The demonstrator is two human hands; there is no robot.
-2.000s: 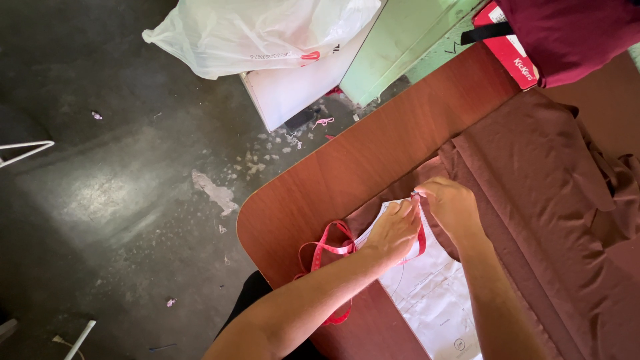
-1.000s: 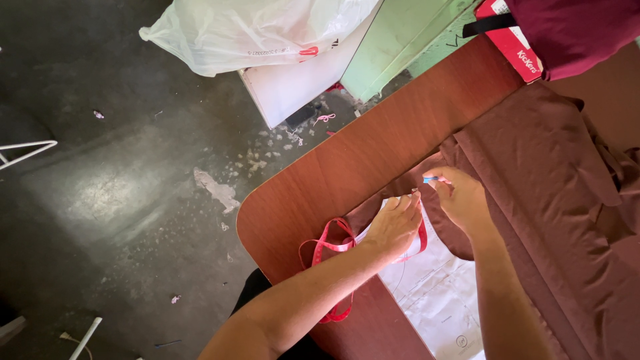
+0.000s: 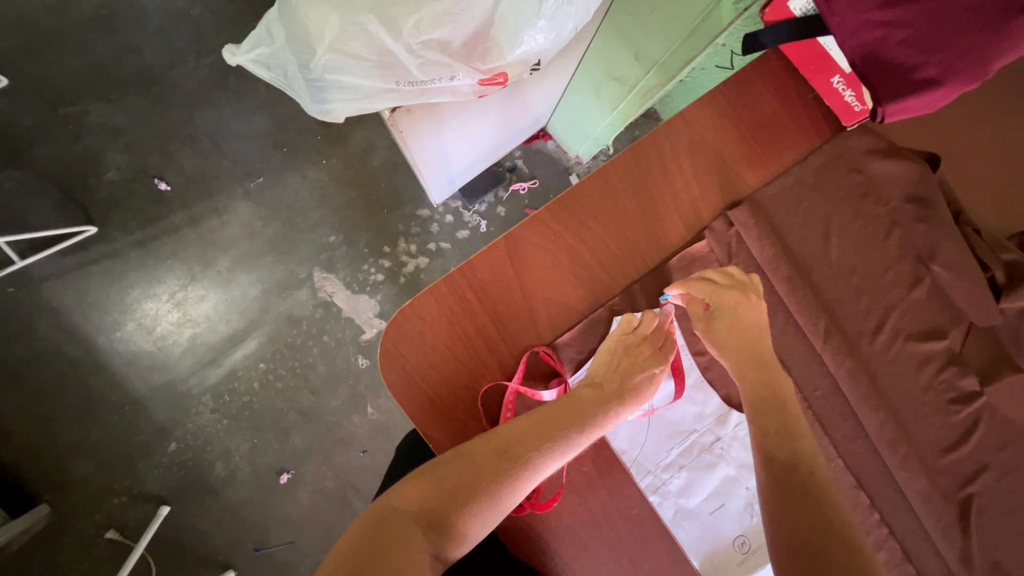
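My left hand (image 3: 632, 360) lies with its fingers flat on the top end of a white paper pattern piece (image 3: 712, 480), over a red tape measure that shows beside the fingers. My right hand (image 3: 724, 312) pinches a small blue-tipped object (image 3: 666, 298), too small to name surely, just past my left fingertips. Beneath the paper and to its right spreads brown fabric (image 3: 848, 264), folded in layers. The loose loops of the red tape measure (image 3: 512, 392) rest on the wooden table, left of my left hand.
The wooden table (image 3: 608, 216) has a rounded corner at the left. On its far right stand a red shoe box (image 3: 848, 96) and maroon fabric (image 3: 944, 48). Beyond the edge, a white plastic bag (image 3: 416, 56) sits on a white panel beside a green surface (image 3: 632, 80).
My right hand first met my left at the top of the paper, moved off to the right with the blue-tipped object showing, and is now back close to my left fingertips.
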